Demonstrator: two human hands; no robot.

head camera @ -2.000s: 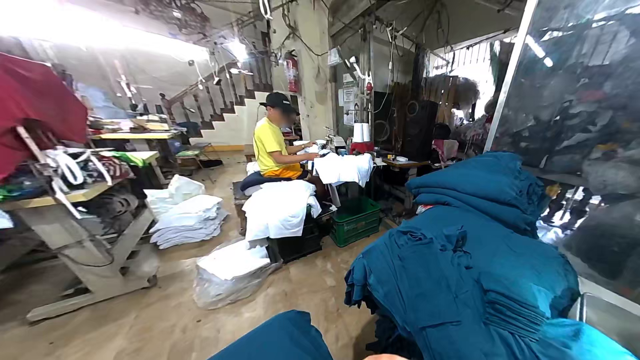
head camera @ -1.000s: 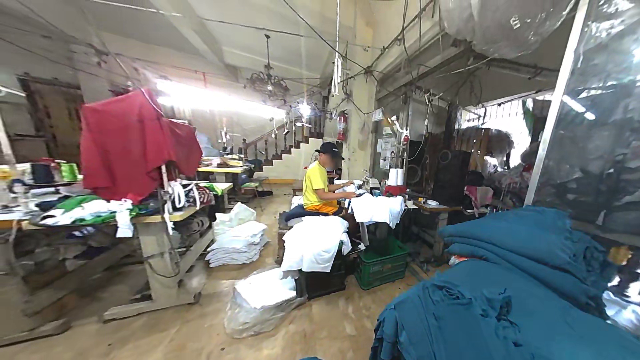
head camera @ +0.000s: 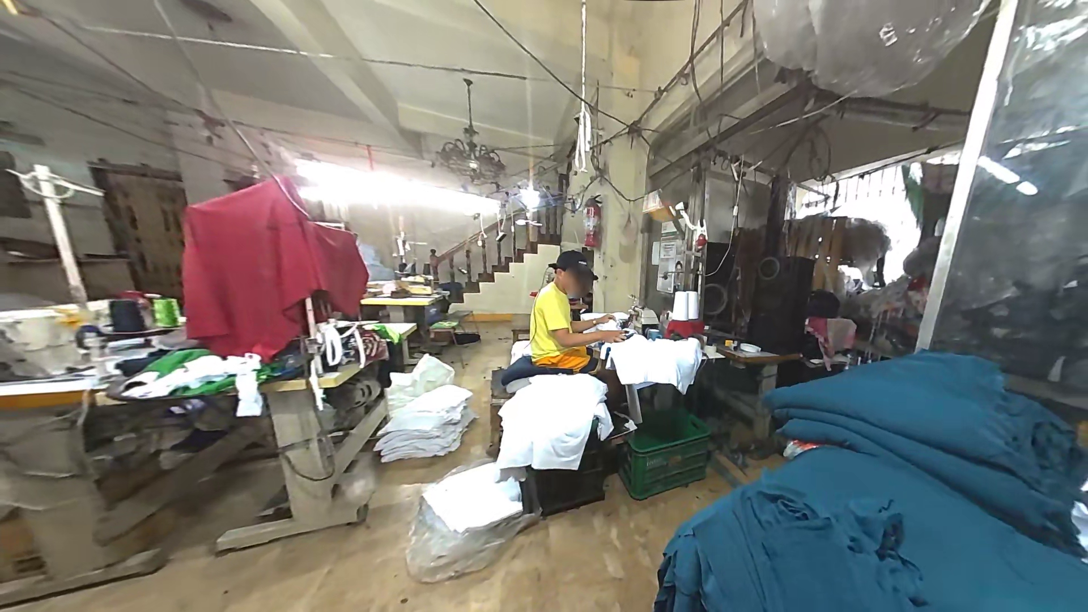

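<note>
Neither my left hand nor my right hand shows in the head view now. Closest to me, at the lower right, lies a large pile of teal fabric [head camera: 850,518], with a thick folded stack of the same teal cloth [head camera: 901,395] on its far side. What my hands hold or touch is hidden.
A person in a yellow shirt [head camera: 552,321] sits at a sewing machine with white cloth [head camera: 654,361]. Around them are a green plastic crate [head camera: 667,455], stacked white fabric [head camera: 429,421] and a plastic bag of white cloth [head camera: 476,510]. Red fabric [head camera: 246,268] hangs at left.
The view has swung up and to the left. A piece of teal cloth at the bottom edge two seconds ago has left the view.
</note>
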